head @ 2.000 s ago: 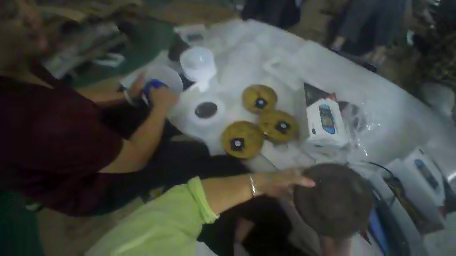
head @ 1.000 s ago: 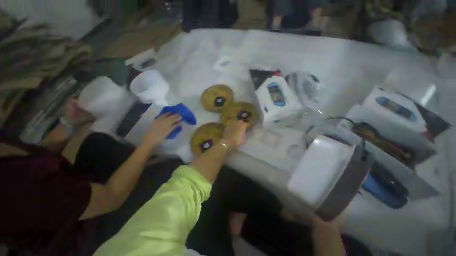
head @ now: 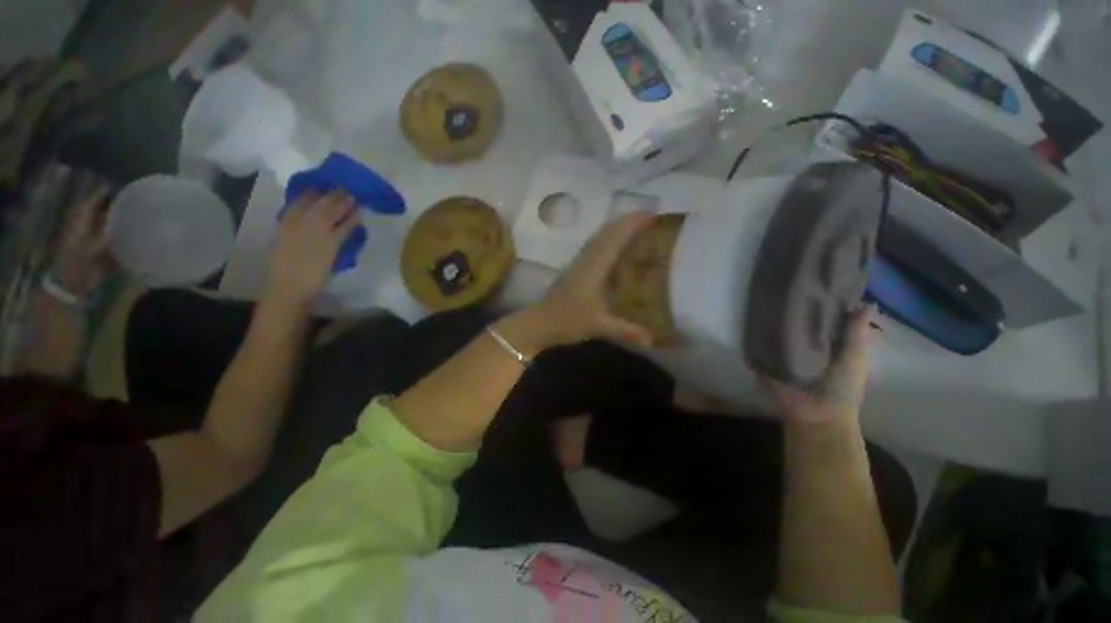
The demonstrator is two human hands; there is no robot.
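Observation:
My left hand (head: 597, 292) holds a gold disc (head: 646, 278) against the left face of a round white housing (head: 719, 270). A dark brown-black disc (head: 810, 274) covers the housing's right end. My right hand (head: 828, 371) supports the housing from below at the dark disc's lower edge. The housing lies tilted on its side, raised in front of me. Two more gold discs lie on the table, one farther back (head: 451, 113) and one nearer (head: 457, 253).
A retail box (head: 640, 79) and a clear plastic bag (head: 737, 49) lie behind. At right, an open box (head: 1042, 231) holds cables and a blue-black bar (head: 938, 292). A white insert (head: 554, 201) lies mid-table. At left, a neighbour's hand holds a blue cloth (head: 347, 185) near white bowls (head: 171, 229).
My left hand has picked up one gold disc and brought it right to the housing. The housing has been raised and turned. The view has shifted, and the neighbour's cloth has moved relative to it.

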